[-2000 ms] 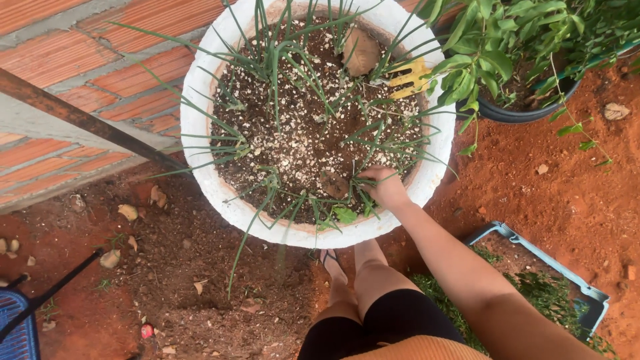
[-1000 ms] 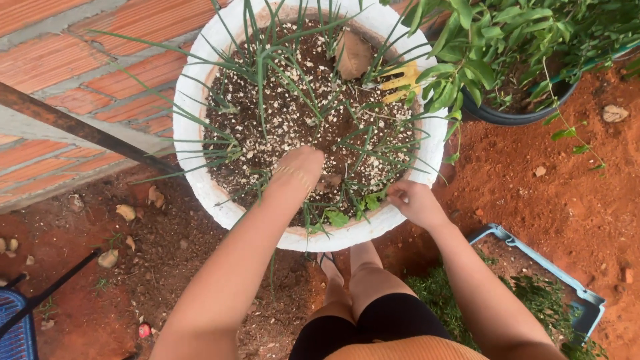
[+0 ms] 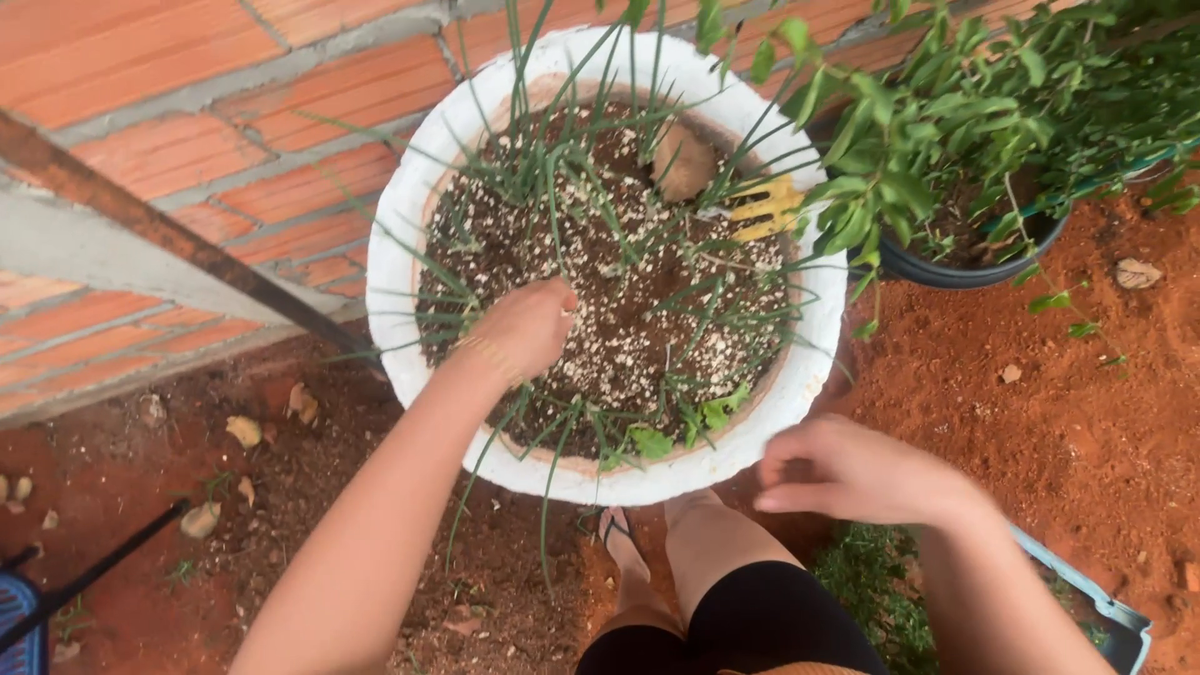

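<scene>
A round white-rimmed planter [image 3: 398,272] holds dark soil strewn with pale granules, with thin green onion-like plants [image 3: 553,169] growing around its edge. Over the left part of the soil is my left hand [image 3: 527,328], fingers curled down; whether anything is between them is hidden. My right hand [image 3: 844,469], blurred, hovers just outside the lower right rim with fingers bent and nothing visible in them. A yellow hand fork [image 3: 767,208] lies at the soil's right edge beside a brown stone-like piece [image 3: 682,163]. Leafy green sprigs [image 3: 652,441] lie near the lower rim.
A brick wall [image 3: 319,103] stands behind, with a rusty metal bar [image 3: 178,230] slanting across it. At right are a dark pot [image 3: 966,272] of leafy plants and a light-blue-edged container [image 3: 1125,619]. A blue plastic item [image 3: 23,619] is at lower left.
My left hand, not in the planter two seconds ago, has moved left over the soil since one second ago. My right hand has left the greenery at the lower right rim and is outside the planter.
</scene>
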